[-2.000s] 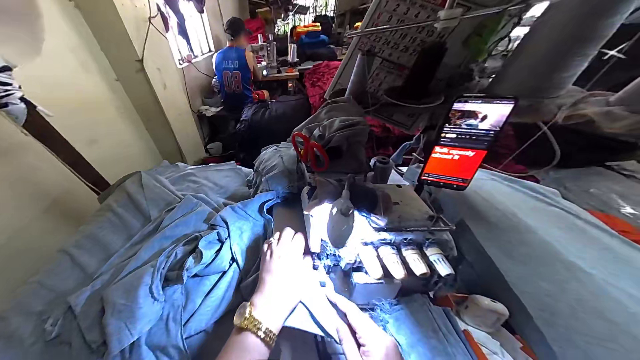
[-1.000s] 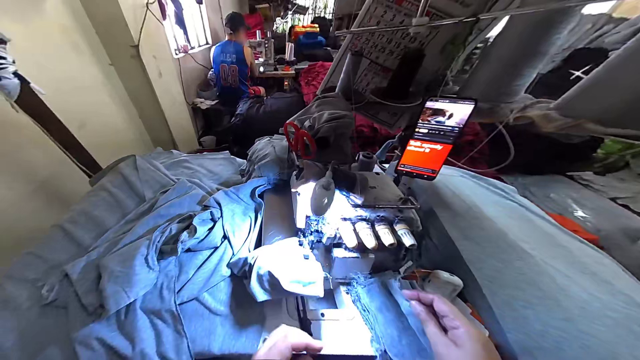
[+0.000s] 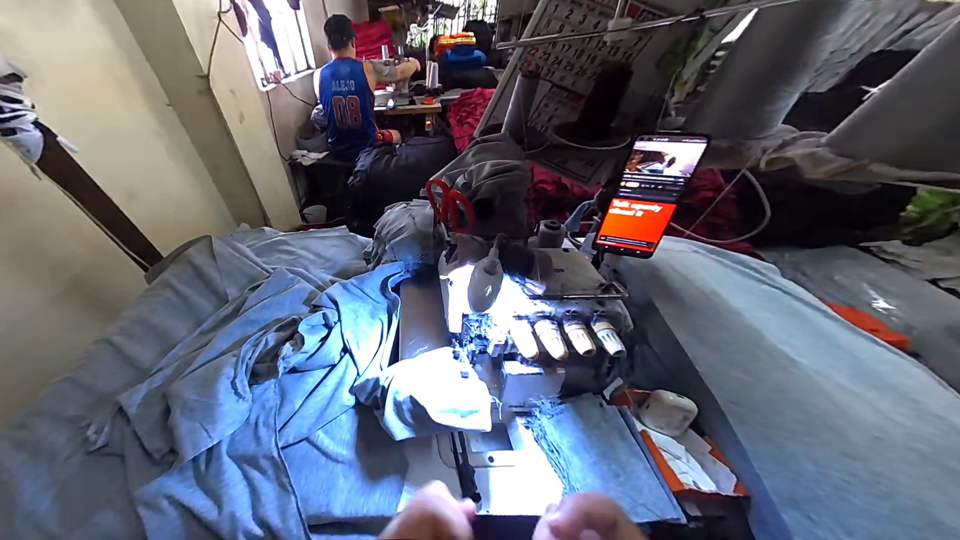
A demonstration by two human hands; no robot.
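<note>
My left hand (image 3: 431, 514) and my right hand (image 3: 589, 517) are at the bottom edge, apart, mostly cut off and blurred; whether they hold anything cannot be told. Between and beyond them stands a brightly lit overlock sewing machine (image 3: 532, 382) with a row of tension dials (image 3: 577, 335). A light grey-blue fabric piece (image 3: 439, 394) lies at its needle area. Right of the machine's front plate lies a stack of blue-grey fabric pieces (image 3: 604, 454) with frayed edges. A heap of grey-blue knit fabric (image 3: 217, 397) spreads on the left.
Red-handled scissors (image 3: 450, 206) stand behind the machine head. A phone (image 3: 651, 195) is mounted upright at the right. An orange box (image 3: 709, 469) holds a white object and papers. More grey fabric (image 3: 810, 375) covers the right side. Another person (image 3: 346, 97) sits at a machine at the back.
My left hand has left the fabric at the needle, and that fabric now lies there unheld. My right hand has moved from the stacked pieces to the bottom edge.
</note>
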